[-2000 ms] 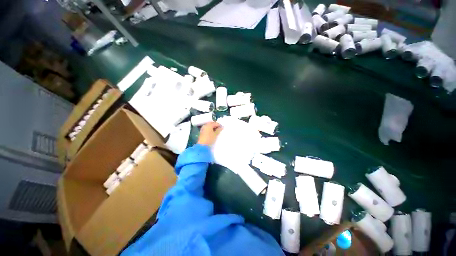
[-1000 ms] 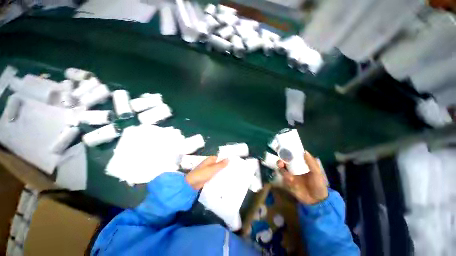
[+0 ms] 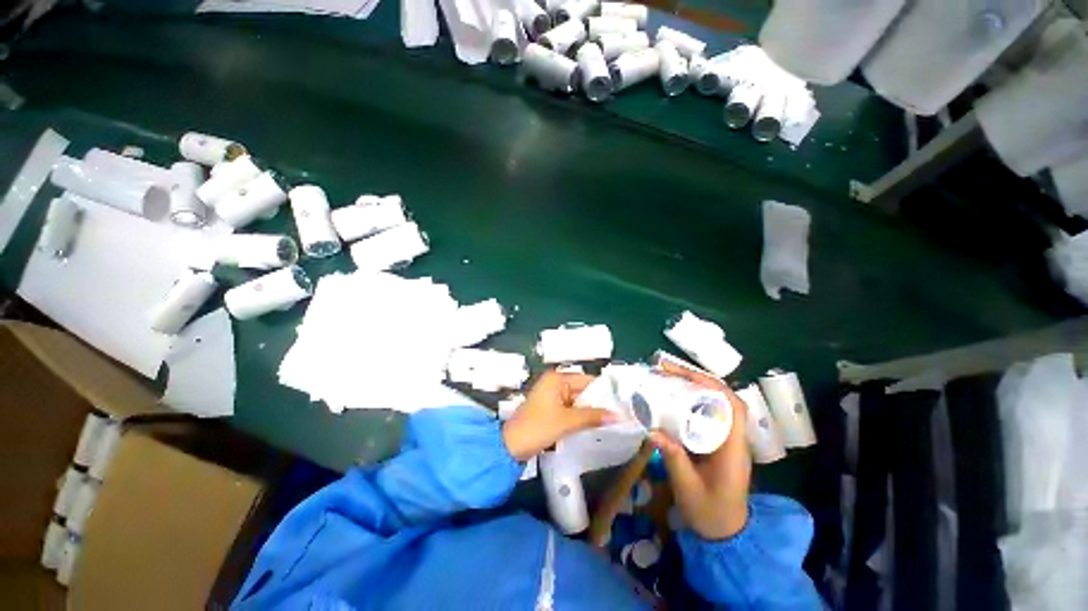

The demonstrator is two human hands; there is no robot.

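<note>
My right hand grips a white cylindrical lamp housing in front of my chest, its round open end facing right and toward me. My left hand holds a soft white foam bag, its edge at the housing's left end. A grey round spot shows where bag and housing meet; I cannot tell how far the housing is inside. A pile of flat foam bags lies left of my hands. A small carton with round discs is at my lap, partly hidden by my hands.
Loose white cylinders lie on the green belt, more along its far side. A large brown carton stands at lower left. A white bag lies beyond my right hand. Stacked black trays are at right.
My right hand has brought the housing left and slightly down, turning its open end into view. My left hand has lifted the bag and moved right to meet it.
</note>
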